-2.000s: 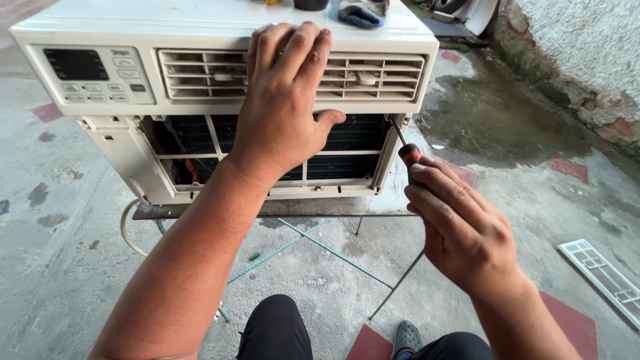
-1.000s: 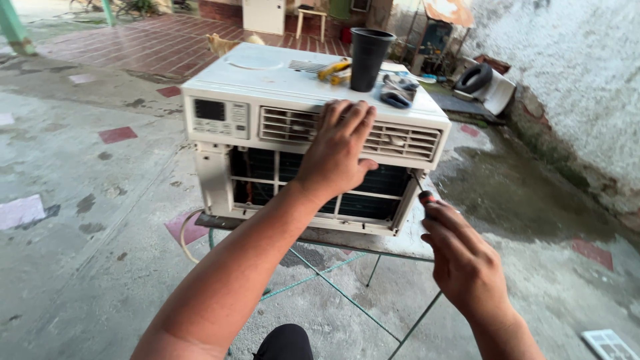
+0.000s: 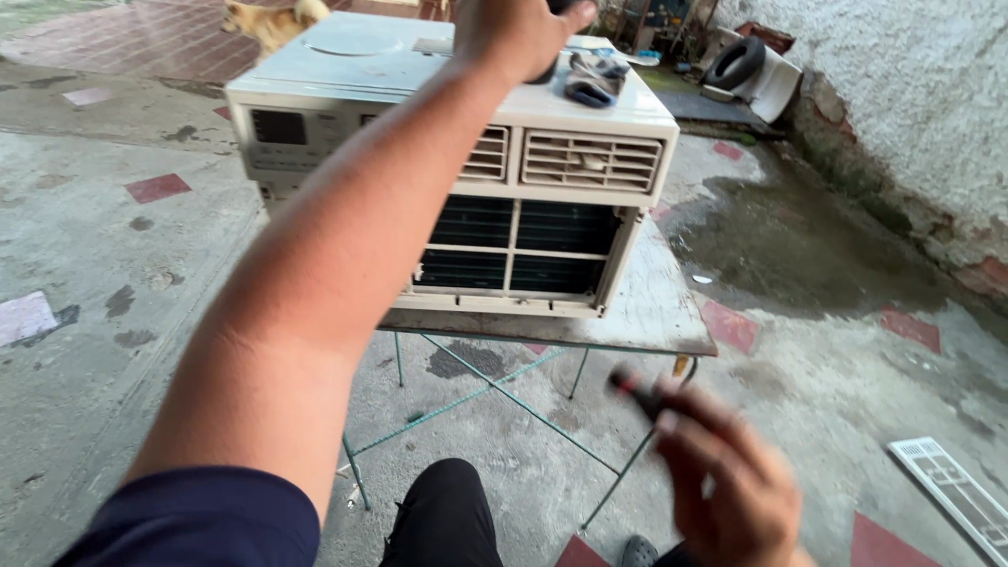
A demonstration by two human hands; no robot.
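Note:
My left hand [image 3: 520,35] reaches over the top of a white window air conditioner [image 3: 642,106] and is at a black cup [image 3: 543,72]; the cup is mostly hidden behind it, and the fingers are partly cut off by the top edge of the view. Below and to the right of the unit, my right hand [image 3: 728,465] is blurred and holds a screwdriver by its black and red handle [image 3: 642,394]. The unit's lower front is uncovered and shows dark fins behind a white frame [image 3: 512,252]. Beside the cup lies a pair of grey and blue gloves [image 3: 594,81].
The unit stands on a worn table [image 3: 661,299] with thin green metal legs [image 3: 504,386]. A white grille panel [image 3: 949,496] lies on the floor at right. A dog [image 3: 268,27] is behind the unit. A tire [image 3: 735,63] rests near the rough wall [image 3: 906,94].
My left hand has moved from the unit's front vents up to the cup on top. The right hand has drawn back from the unit's right front edge, still holding the screwdriver.

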